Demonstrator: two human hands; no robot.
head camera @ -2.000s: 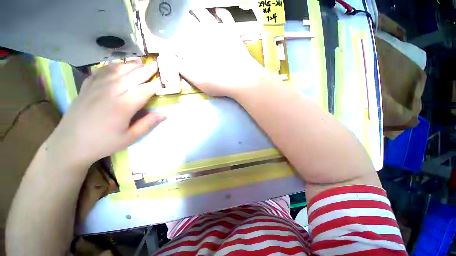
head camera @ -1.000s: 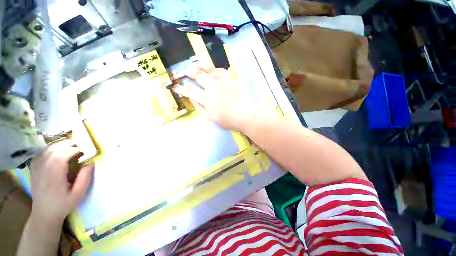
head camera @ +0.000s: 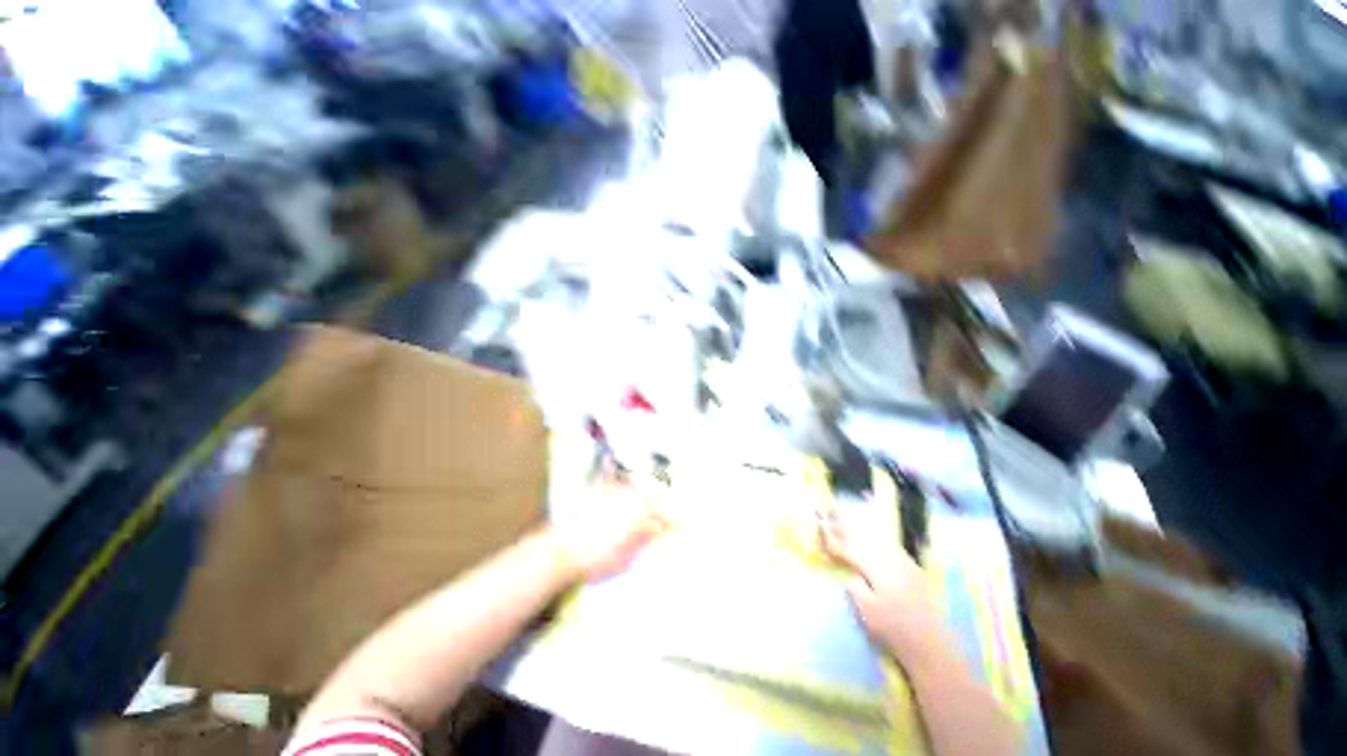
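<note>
The frame is blurred. The pale sewing template plate (head camera: 739, 643) with yellow tape lies in front of me under the white sewing machine (head camera: 680, 281). My left hand (head camera: 609, 529) is at the plate's left side, just below the machine head. My right hand (head camera: 872, 569) is at the plate's right side, beside the yellowish jig area. Blur and glare hide the fingertips of both hands, so whether they grip anything cannot be told. A large brown bag panel (head camera: 384, 488) is spread left of the machine.
A screen in a white frame (head camera: 1086, 384) stands right of the machine. Brown bags (head camera: 1167, 635) lie at the lower right. More brown material (head camera: 990, 163) hangs behind. A dark standing shape, possibly a person (head camera: 821, 67), is at the back. A yellow floor line runs at left.
The head view has swung up and back, now showing the whole machine and the workshop. Both hands remain at the left and right sides of the jig area.
</note>
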